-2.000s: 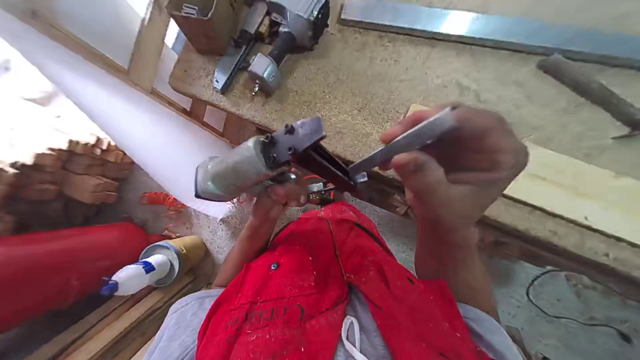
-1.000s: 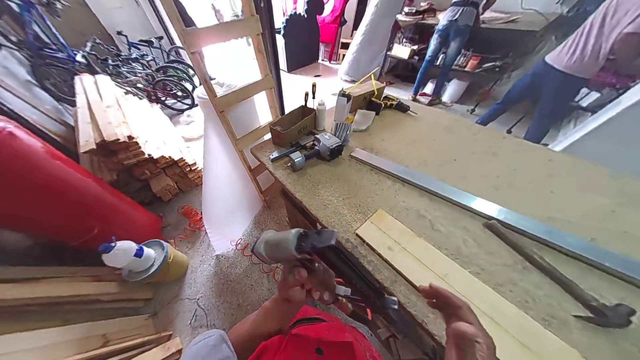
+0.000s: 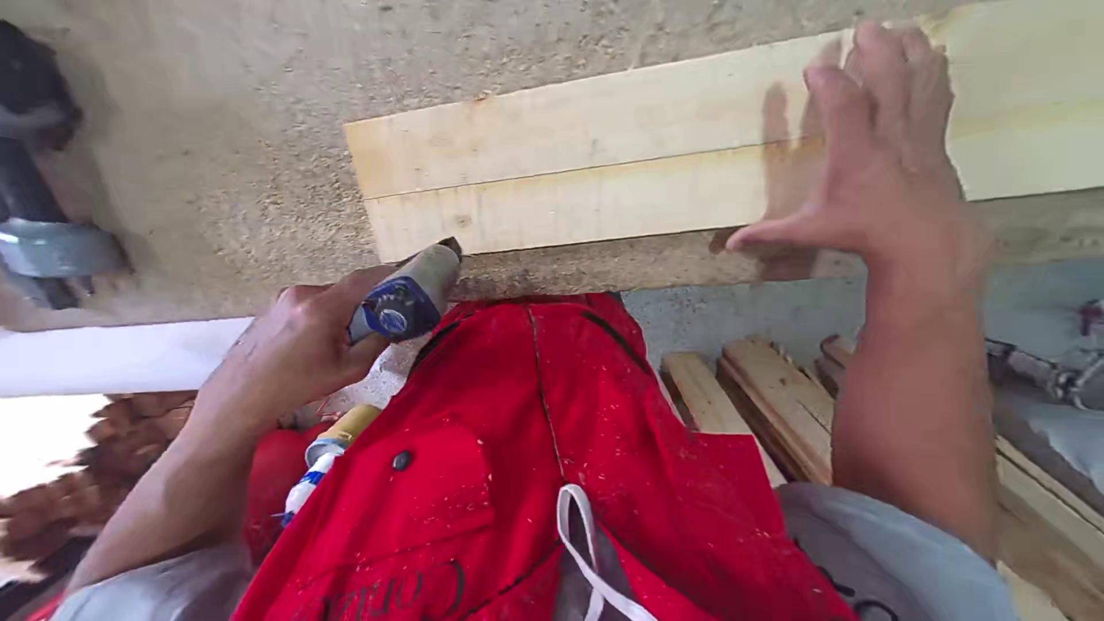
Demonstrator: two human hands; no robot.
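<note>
My left hand (image 3: 315,332) grips a pneumatic nail gun (image 3: 405,297) with a grey and blue body, its head at the near edge of the boards. Two pale wooden boards (image 3: 552,164) lie side by side on the workbench, their left ends roughly even. My right hand (image 3: 888,147) is spread above or on the boards at the right, holding nothing; whether its fingertips touch the wood I cannot tell. Its shadow falls on the boards beside it.
The workbench (image 3: 259,155) is strewn with sawdust. Another nail gun (image 3: 52,241) lies at its far left. Below the bench edge are timber boards (image 3: 776,397) on the right and a yellow container (image 3: 352,424) with a white bottle (image 3: 306,487) on the left.
The strip of nails in my right hand two seconds ago is no longer there. My right hand has moved over the boards, and the nail gun to their near edge. The view has swung down.
</note>
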